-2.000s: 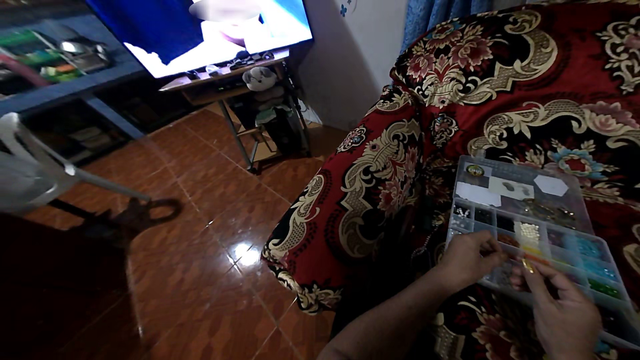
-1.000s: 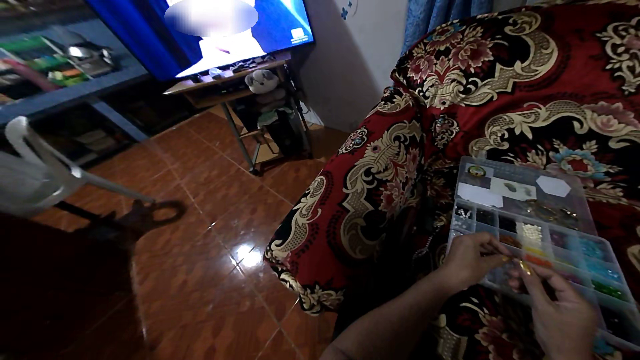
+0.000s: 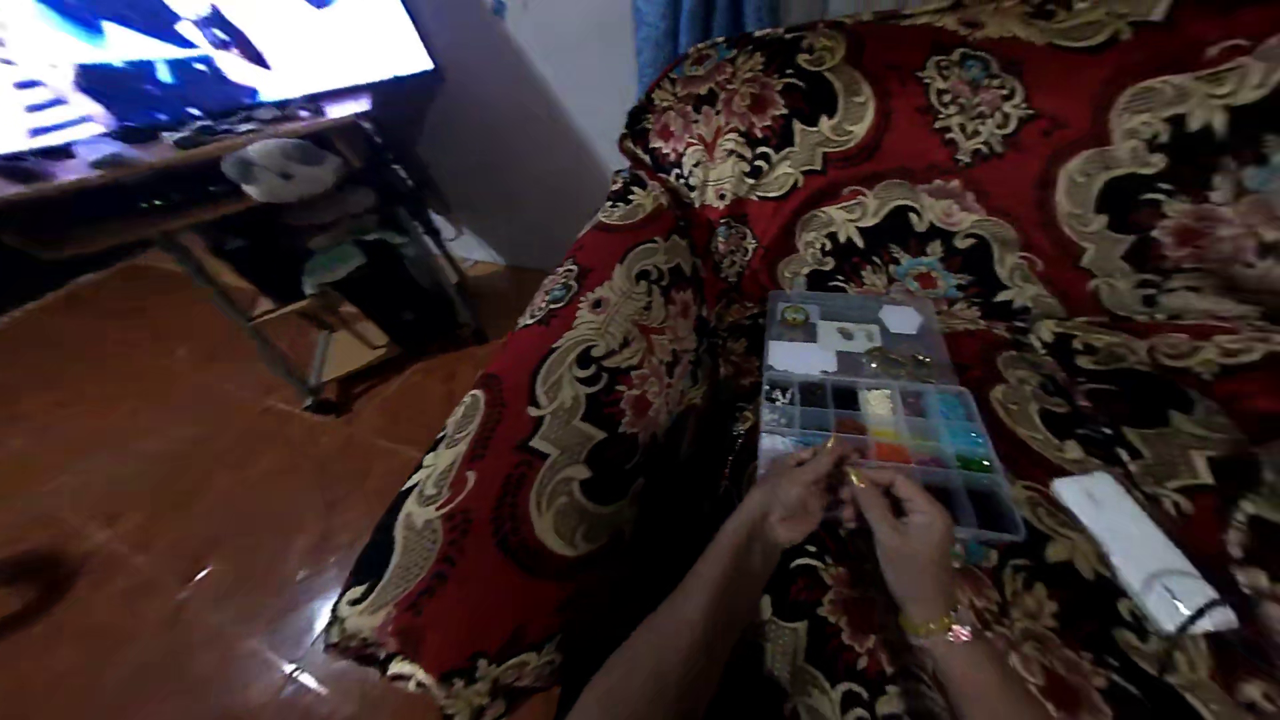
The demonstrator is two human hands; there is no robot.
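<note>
My left hand [image 3: 800, 495] and my right hand [image 3: 900, 520] are close together over the near left part of an open clear plastic bead organizer [image 3: 950, 470]. Its compartments hold beads of several colours, among them orange beads [image 3: 892, 454] and green beads [image 3: 972, 462]. The fingers of both hands are pinched, and small gold-coloured spots show at the fingertips; whether these are nails or a held piece, I cannot tell. The raised lid [image 3: 850, 330] carries white paper pieces and small metallic items. A yellow bracelet [image 3: 928, 627] circles my right wrist.
The organizer lies on a sofa [image 3: 620, 400] under a red, black and gold floral cover. A white power strip or similar long device [image 3: 1145, 550] with a dark cord lies to the right. At the upper left stand a lit television [image 3: 220, 60] and a wooden stand [image 3: 260, 330] on the tiled floor.
The view has turned to the right, bringing the white device into sight. My hands have stayed near each other at the organizer, and the two sets of fingertips now show a small gap.
</note>
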